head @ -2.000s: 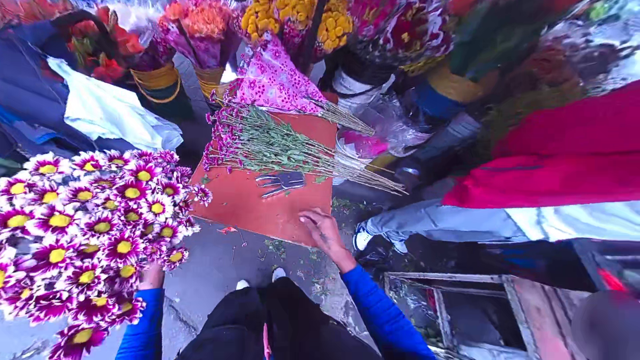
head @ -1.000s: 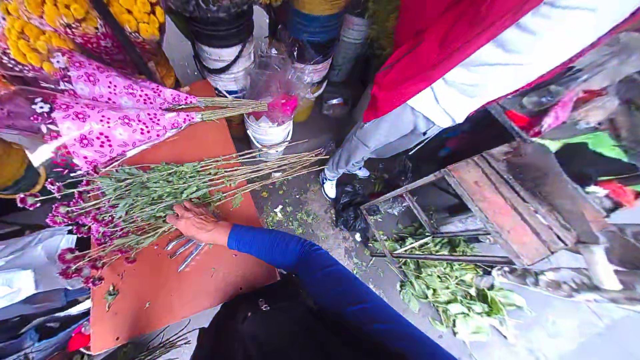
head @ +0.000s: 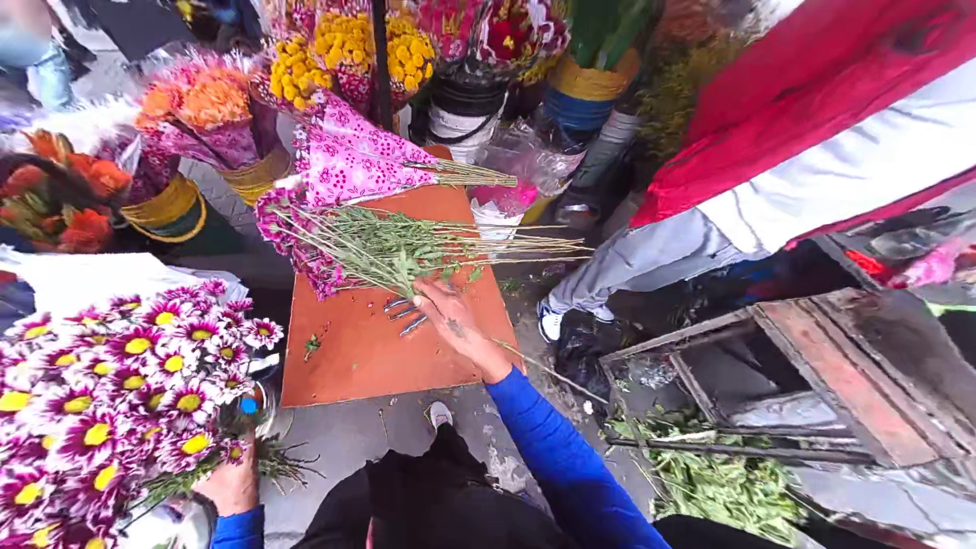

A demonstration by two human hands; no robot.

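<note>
My left hand, partly hidden by petals, is closed around the stems of a large bunch of purple-and-white daisy-like flowers at the lower left. Over the orange-brown board, my right hand grips a stem whose cut end trails to the lower right. Green leafy stems with small magenta flowers lie across the board beyond it. Beside my right fingers lies a metal tool, partly covered by the hand. A bouquet in pink patterned paper rests at the board's far edge.
Buckets of orange flowers and yellow flowers line the far side. A person in grey trousers and a red garment stands at the right. Nearer are a worn wooden frame and leaf cuttings on the ground.
My right hand, at the board's near edge two seconds ago, has moved onto the stems and now holds one. The view has swung right and partly back.
</note>
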